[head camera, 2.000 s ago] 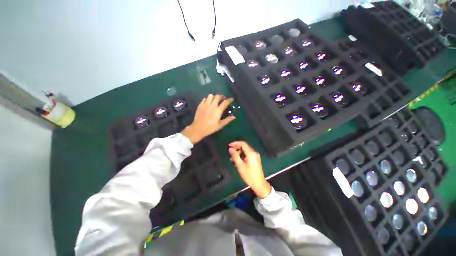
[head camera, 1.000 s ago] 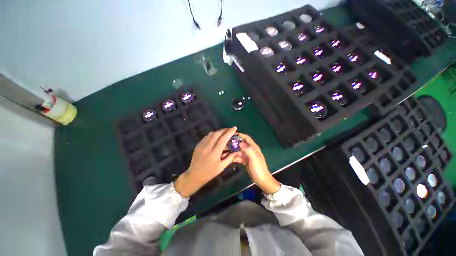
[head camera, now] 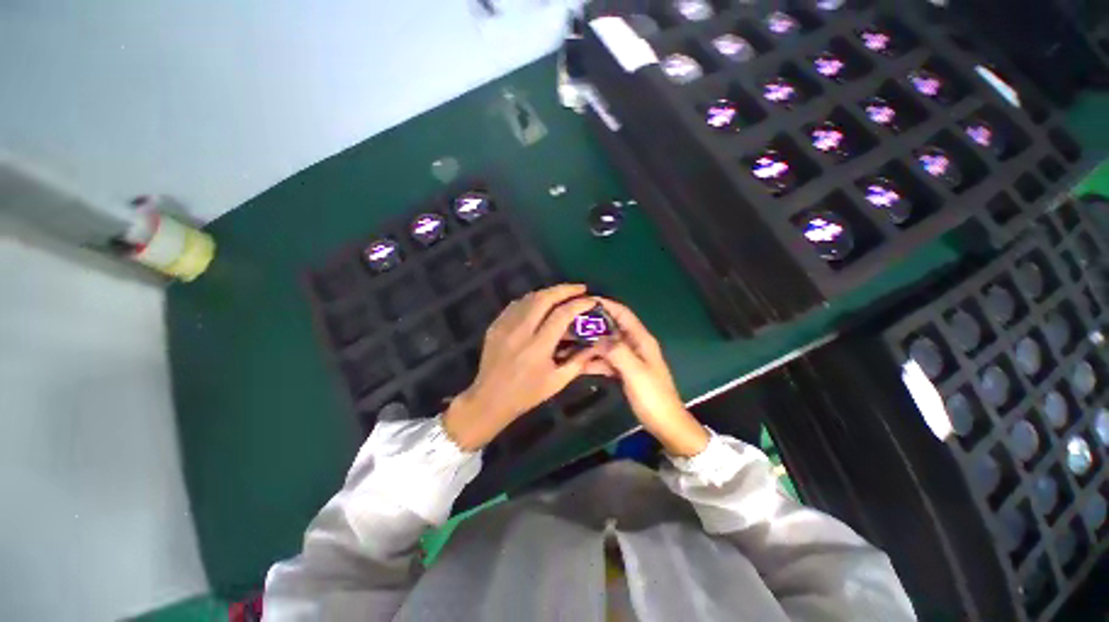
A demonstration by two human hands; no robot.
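Note:
A round lens unit point(head camera: 590, 326) with a black rim and purple-pink glare is held between both hands in front of my body. My left hand point(head camera: 521, 362) grips it from the left, and my right hand point(head camera: 637, 365) grips it from the right. The fingers cover part of its rim. The work tray point(head camera: 355, 355), a black grid, lies flat under and left of my left hand. Three lens units point(head camera: 427, 227) with purple-white glare sit in its far row.
A single dark disc point(head camera: 606, 219) lies on the green mat with pale specks point(head camera: 557, 190) near it. A clear disc point(head camera: 445, 169) and a pale flat piece point(head camera: 523, 118) lie near the wall. Stacked foam trays point(head camera: 727, 249) stand right, a lower tray stack point(head camera: 973, 468) beside the bench. A yellow-white cylinder point(head camera: 180, 249) stands left.
Two seconds ago my left hand was at the dark disc and my hands were apart. They have come together around the lens unit and still hold it. The view has shifted.

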